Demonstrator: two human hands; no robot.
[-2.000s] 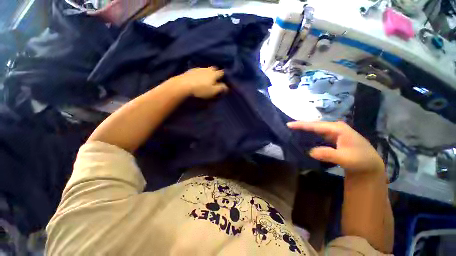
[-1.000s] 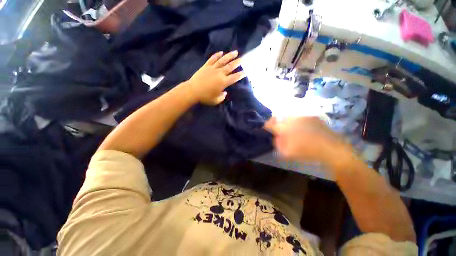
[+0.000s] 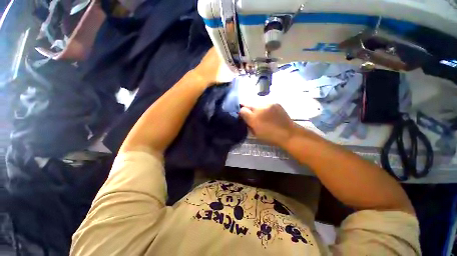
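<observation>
The dark navy garment (image 3: 210,132) lies bunched on the machine table just left of and below the needle area, with a pale blue-white piece (image 3: 231,102) showing at its right edge. My right hand (image 3: 268,121) pinches the garment's edge by that piece, fingertips bent in. My left hand (image 3: 216,67) is at the left end of the sewing machine head (image 3: 300,35), partly hidden by it and washed out by the lamp glare; its fingers cannot be made out. The presser foot and needle are lost in the glare.
A loose pile of pale blue-white pieces (image 3: 335,97) lies right of the needle. Beyond it are a flat black rectangle, likely a phone (image 3: 380,95), and black-handled scissors (image 3: 407,150). Dark cloth (image 3: 55,120) is heaped left, with a pinkish tray (image 3: 80,32) behind.
The view has shifted closer to the machine. The garment has moved up to the needle area, bunched smaller. My left hand has moved to the machine head's end. My right hand now grips the garment's edge.
</observation>
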